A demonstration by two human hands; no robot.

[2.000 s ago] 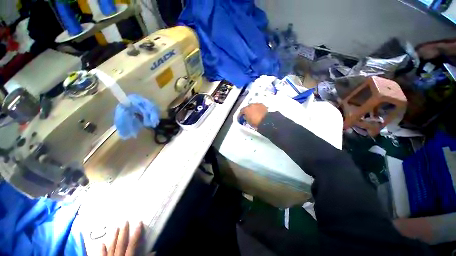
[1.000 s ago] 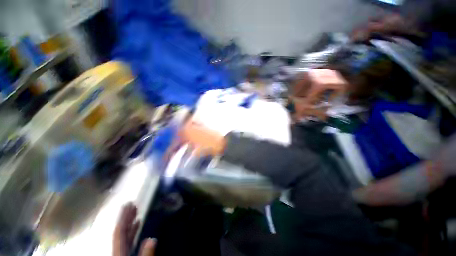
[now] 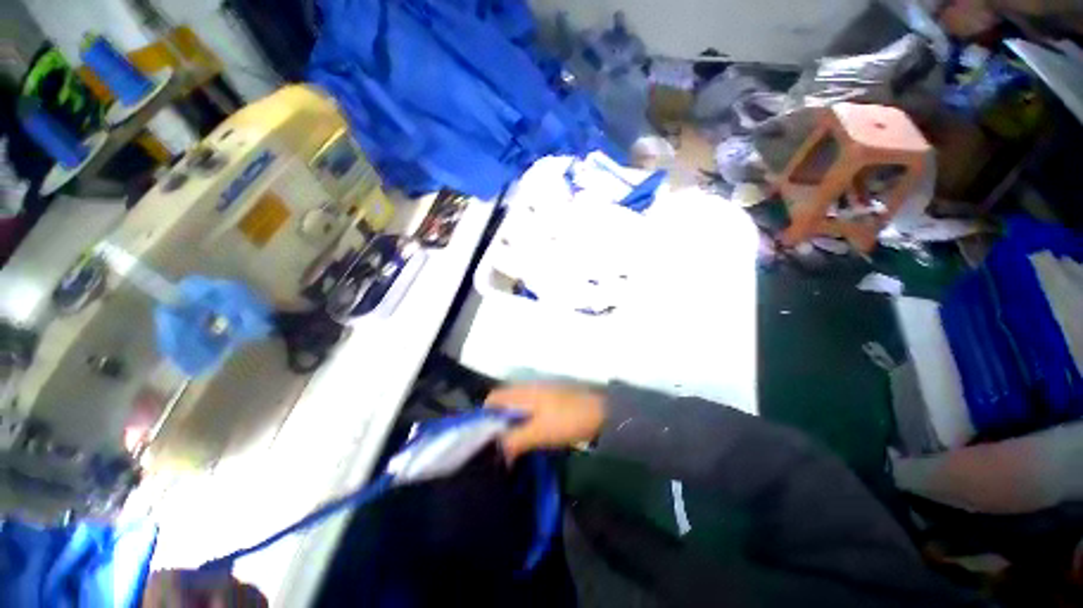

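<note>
My right hand [image 3: 544,418] is closed on a blue and white cloth piece [image 3: 451,449], in front of the white side surface [image 3: 618,344]. A narrow blue part of the piece runs down-left over the edge of the white table [image 3: 285,475] to my left hand; another part hangs below my right hand. My left hand [image 3: 204,589] is dark, blurred and cut off by the bottom edge, so its grip is unclear. More blue cloth [image 3: 71,561] lies beside it. The cream JACK sewing machine [image 3: 226,249] stands over the table.
A light-blue tassel [image 3: 214,323] hangs on the machine head, with dark scissor loops [image 3: 311,342] and an oval tray [image 3: 378,285] nearby. A blue cloth heap [image 3: 439,95] lies beyond. An orange stool [image 3: 857,172] stands right; a person's arm [image 3: 998,469] shows at the right edge.
My right hand has moved from the side surface towards me and down, now with the cloth piece in it. My left hand has moved lower left. The camera view has shifted right.
</note>
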